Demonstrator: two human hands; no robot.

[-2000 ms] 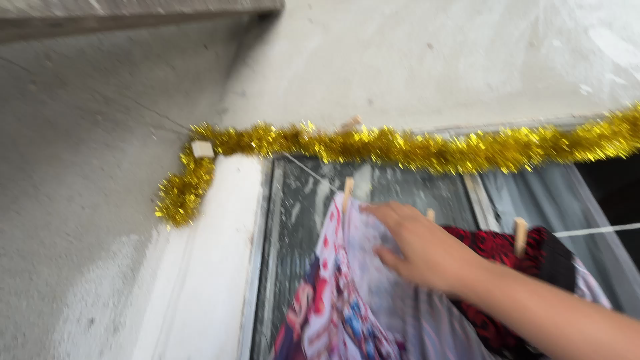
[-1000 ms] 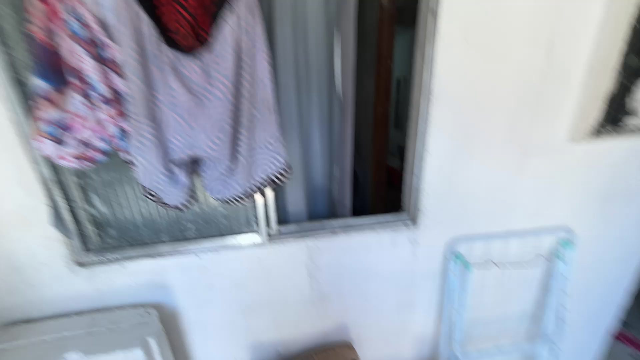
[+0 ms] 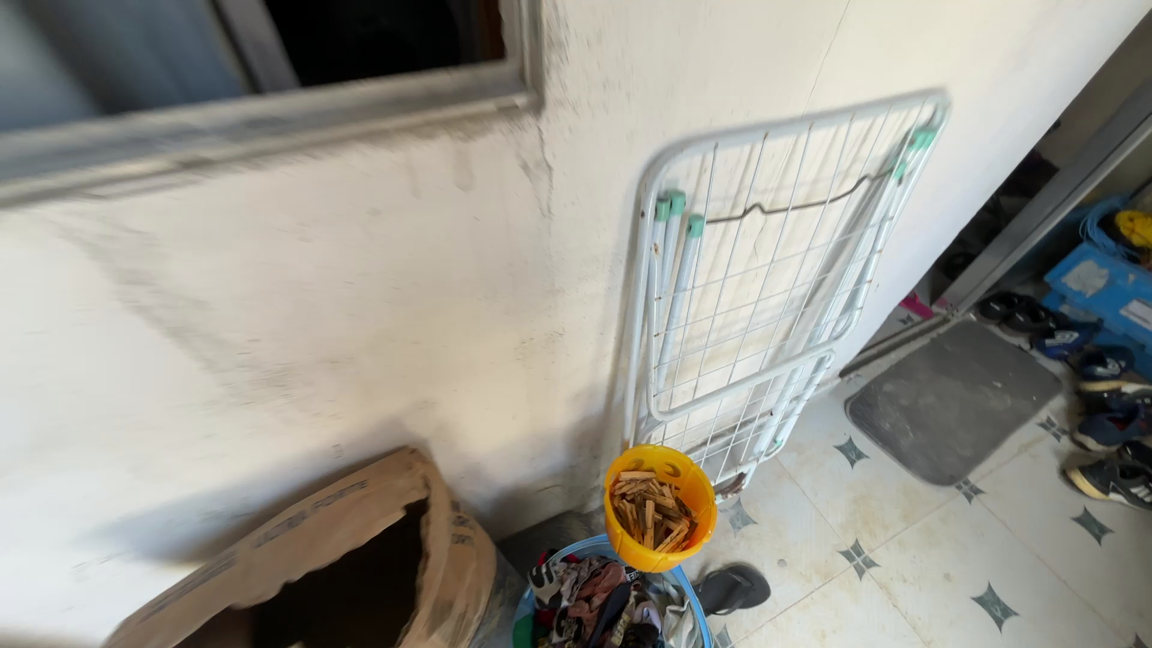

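Observation:
Neither my left hand nor my right hand shows in the current view. Low in the middle, a yellow plastic basket [image 3: 661, 553] holds many wooden clothespins [image 3: 650, 508]. It overlaps the rim of a blue laundry basket [image 3: 700, 621], which is full of crumpled clothes [image 3: 603, 594] in mixed colors. Whether the yellow basket rests on that rim cannot be told. A folded white metal drying rack [image 3: 747, 270] with green plastic end caps leans upright against the wall behind them.
An open, torn paper sack [image 3: 450, 576] stands at the lower left, beneath the window frame [image 3: 360, 121]. A black flip-flop [image 3: 733, 589] lies by the laundry basket. Farther right are a gray mat [image 3: 958, 400], several shoes [image 3: 1111, 400] and blue crates [image 3: 1102, 288].
The view has swung far down and right from the hanging clothes and gold tinsel. My hand, at a pegged garment two seconds ago, is out of view.

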